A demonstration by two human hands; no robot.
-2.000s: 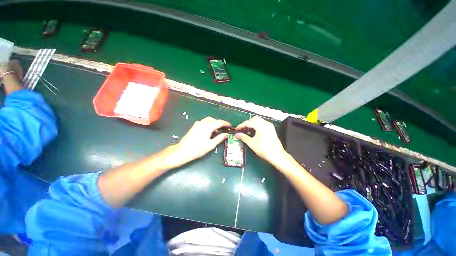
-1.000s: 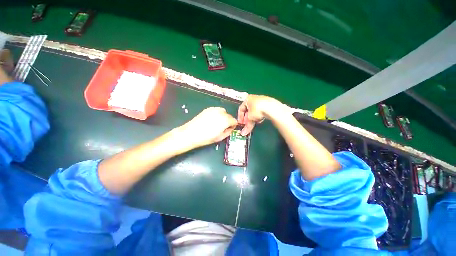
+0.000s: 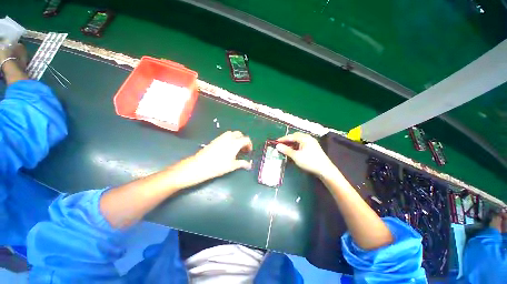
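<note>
The phone unit (image 3: 272,166) lies on the dark green bench, with a dark red frame and a white and green inside. My right hand (image 3: 303,153) is at its top end, thumb and fingers closed on the top right corner of the frame. Whether a small dark part is under the fingertips is hidden. My left hand (image 3: 225,155) is just left of the phone, thumb and fingers apart, not touching it; I see nothing in it.
A red-orange bin (image 3: 129,97) with white pieces stands left. A black tray (image 3: 340,166) of loose black parts is right. Phones ride the green belt (image 3: 178,41) beyond the bench edge. A grey post (image 3: 428,102) slants in. Neighbours' blue sleeves show at both sides.
Both hands were together at the phone's top end; my left hand has moved off to the left and opened. My right hand stays at the top end, now from the right. The view has shifted slightly.
</note>
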